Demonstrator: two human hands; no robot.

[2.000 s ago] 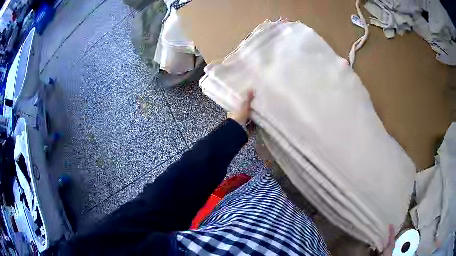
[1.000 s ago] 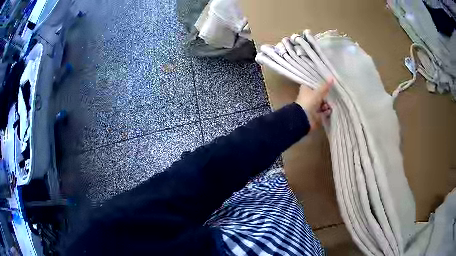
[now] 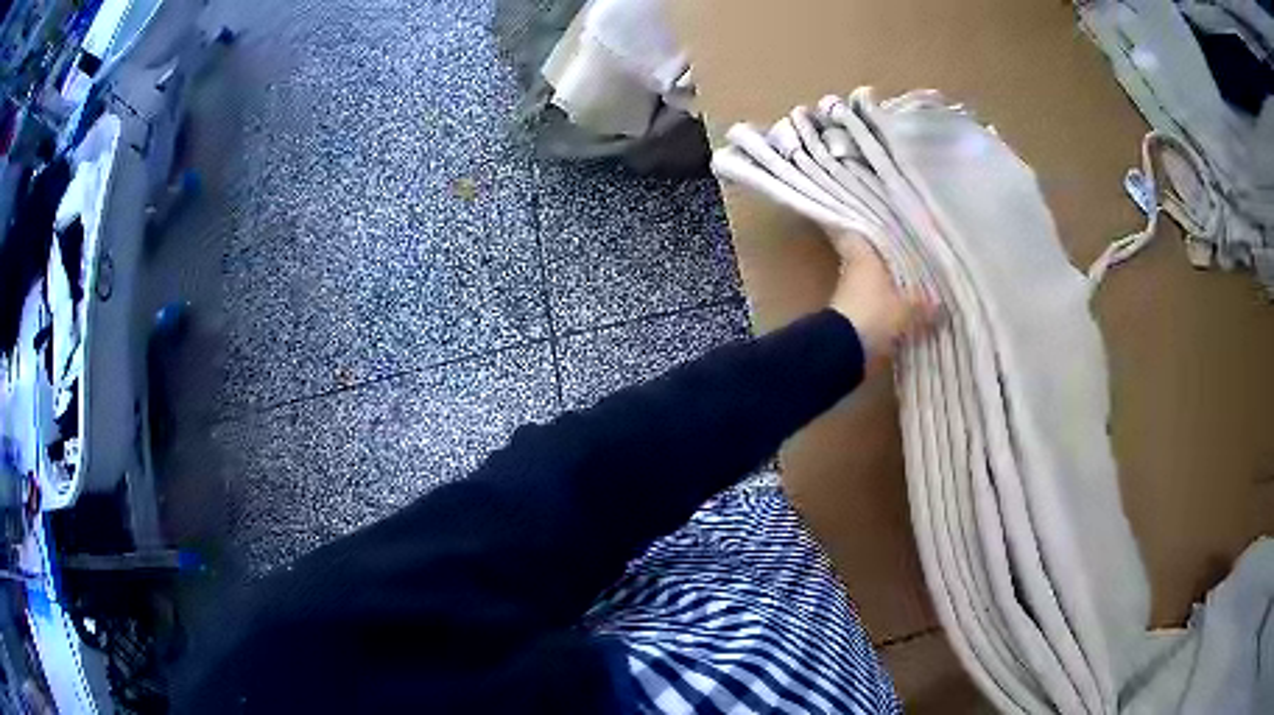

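The cream cut panels (image 3: 1027, 349) lie gathered in a long folded bundle on the brown cardboard, running from the upper middle down to the bottom edge. Their folded edges fan out at the far end. My left hand (image 3: 883, 300) is at the left side of the bundle near the far end, its fingertips on the folds; some of the hand is hidden by the fabric. My right hand is not in view. A cream tie strip (image 3: 1126, 249) lies curled right of the bundle.
Loose cream parts with a dark patch (image 3: 1188, 126) lie at the far right. More pale fabric (image 3: 1229, 643) is at the lower right. A fabric bundle (image 3: 611, 67) rests on a grey-green sack (image 3: 643, 144) beside the cardboard's left edge (image 3: 741, 252). Speckled floor lies left.
The flat stack has become a gathered bundle with folds showing, and the view has shifted right. My left hand's thumb has moved down the folds. My right hand and the tape roll have left view.
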